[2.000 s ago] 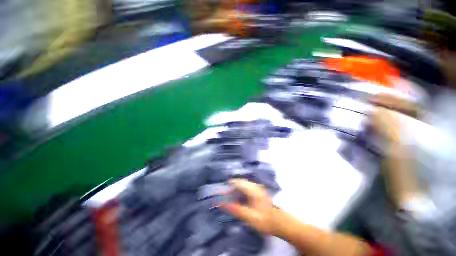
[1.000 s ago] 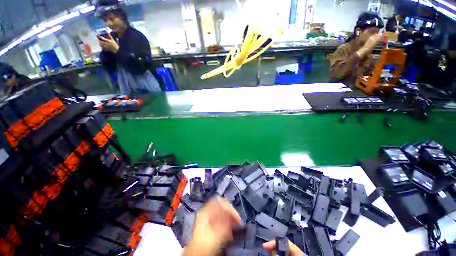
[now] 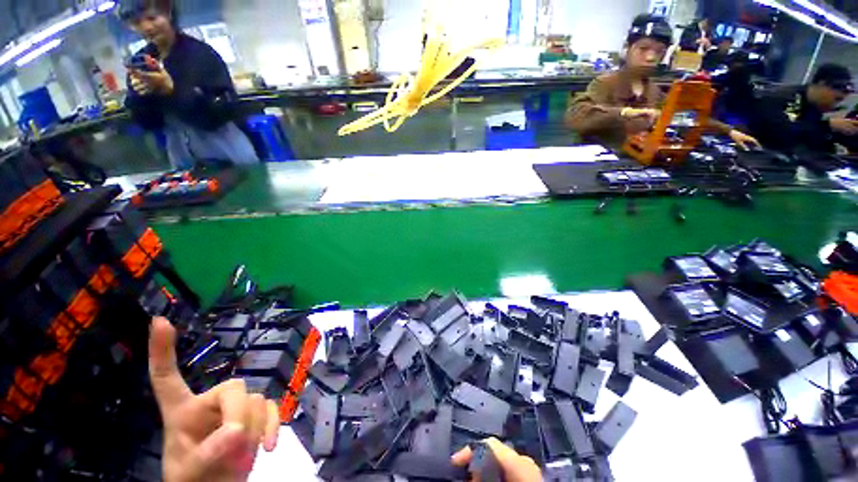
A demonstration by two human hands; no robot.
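A loose heap of matte black plastic brackets [image 3: 480, 407] lies on a white sheet [image 3: 691, 442] in front of me. Some brackets show small holes. My left hand [image 3: 214, 424] is raised at the lower left, over the left edge of the sheet. Its index finger points up and its other fingers are curled; I see nothing in it. My right hand [image 3: 508, 463] is cut off by the bottom edge. It grips a small black piece, likely a bracket [image 3: 484, 463], at the near side of the heap.
An orange-edged row of black units [image 3: 268, 358] adjoins the heap on the left, beside a tall orange-and-black stack [image 3: 80, 311]. Corded units lie on a black mat [image 3: 715, 381] at right. Beyond the green belt [image 3: 376, 254] are people and an orange fixture [image 3: 670, 122].
The view has swung from the blurred bench to face the belt, then shifted slightly right. My left hand has moved left from the heap and raised its index finger. My right hand remains low.
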